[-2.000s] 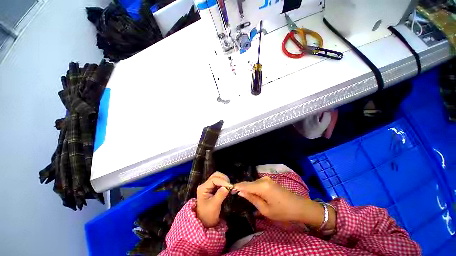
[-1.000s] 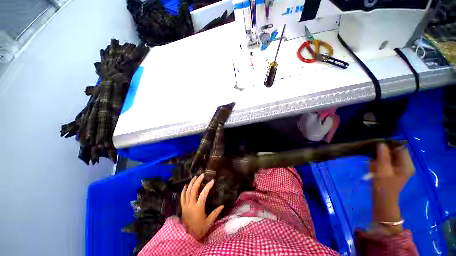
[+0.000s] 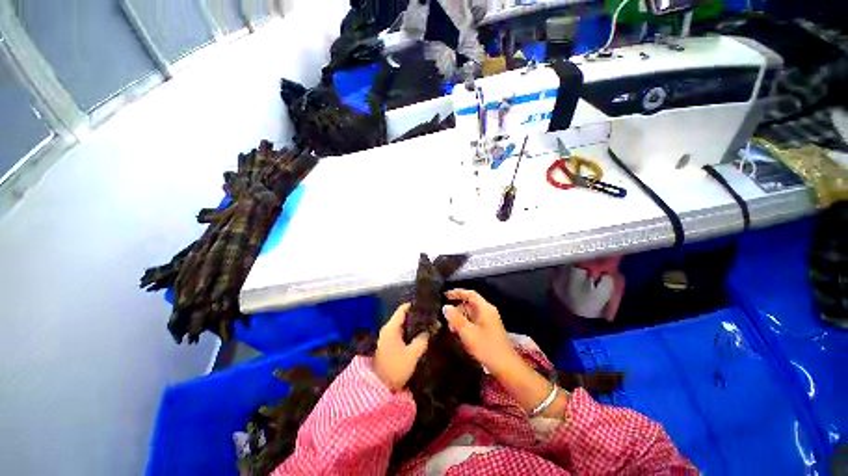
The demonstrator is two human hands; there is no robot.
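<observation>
Dark plaid fabric strips [image 3: 425, 299] stand up from my lap, their ends just in front of the table's front edge. My left hand [image 3: 402, 346] is closed around them from the left. My right hand [image 3: 476, 327] is at their right side, fingers bent near the strips; whether it grips one is unclear. More dark strips lie gathered on my lap [image 3: 444, 386], and one end sticks out to the right under my right forearm.
The white table [image 3: 363, 214] holds a sewing machine [image 3: 651, 88], a screwdriver [image 3: 508, 200] and red-yellow scissors [image 3: 581, 175]. A plaid bundle [image 3: 226, 251] hangs over its left edge. Blue bins stand at left [image 3: 200, 409] and right [image 3: 688, 372]. Black straps [image 3: 651, 193] cross the table edge.
My right hand has come back from the far right, where it held out a strip, to the strips at centre. My left hand has risen and closed around them. The view has tilted up.
</observation>
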